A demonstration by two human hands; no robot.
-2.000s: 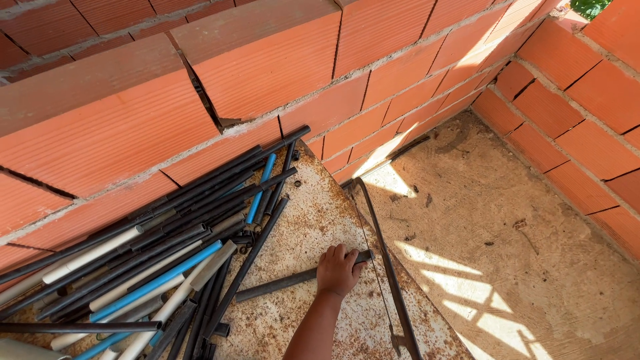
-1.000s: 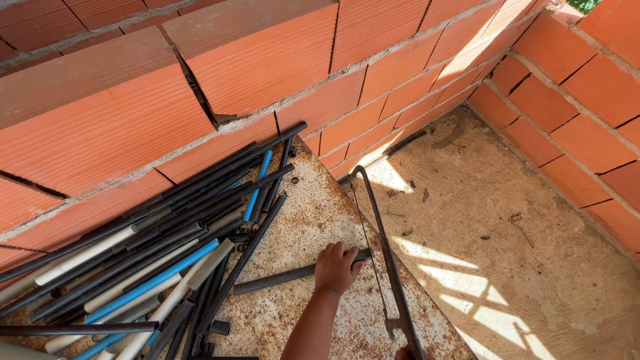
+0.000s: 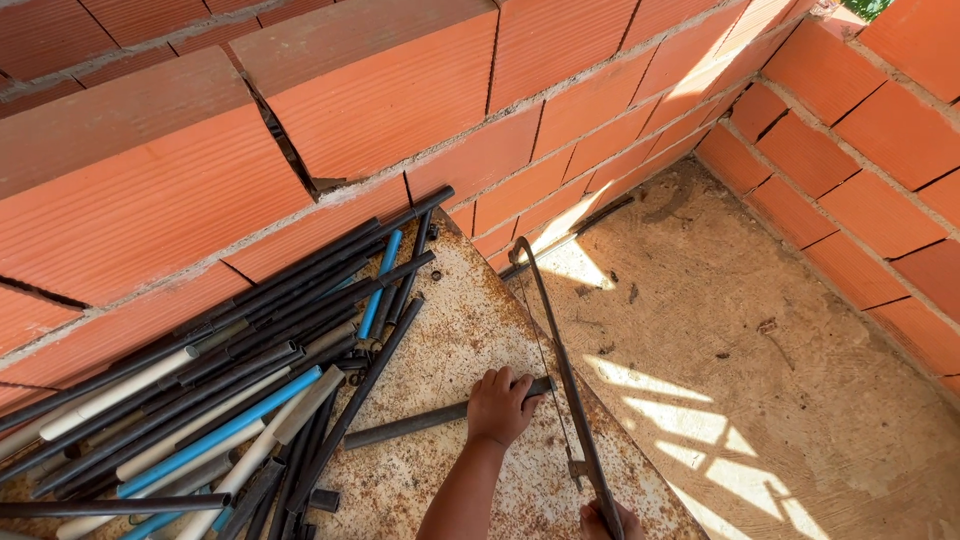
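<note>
My left hand (image 3: 501, 405) presses a short dark grey plastic pipe (image 3: 420, 424) flat on a rusty metal sheet tabletop (image 3: 420, 352). At the bottom edge, my right hand (image 3: 609, 521) grips the lower end of a hacksaw (image 3: 562, 352); the hand is partly cut off by the frame. The saw's thin blade crosses the pipe at its right end, just beyond my left fingers. Whether the blade has cut into the pipe cannot be told.
A pile of black, white, grey and blue plastic pipes (image 3: 225, 409) covers the left of the tabletop. Behind it runs a hollow clay brick wall (image 3: 390, 82); another brick wall (image 3: 840, 165) stands at the right. A concrete floor (image 3: 750, 360) with sunlit patches lies lower down.
My right hand has come into view at the bottom, holding the hacksaw. The saw has shifted slightly, while my left hand stays on the same pipe.
</note>
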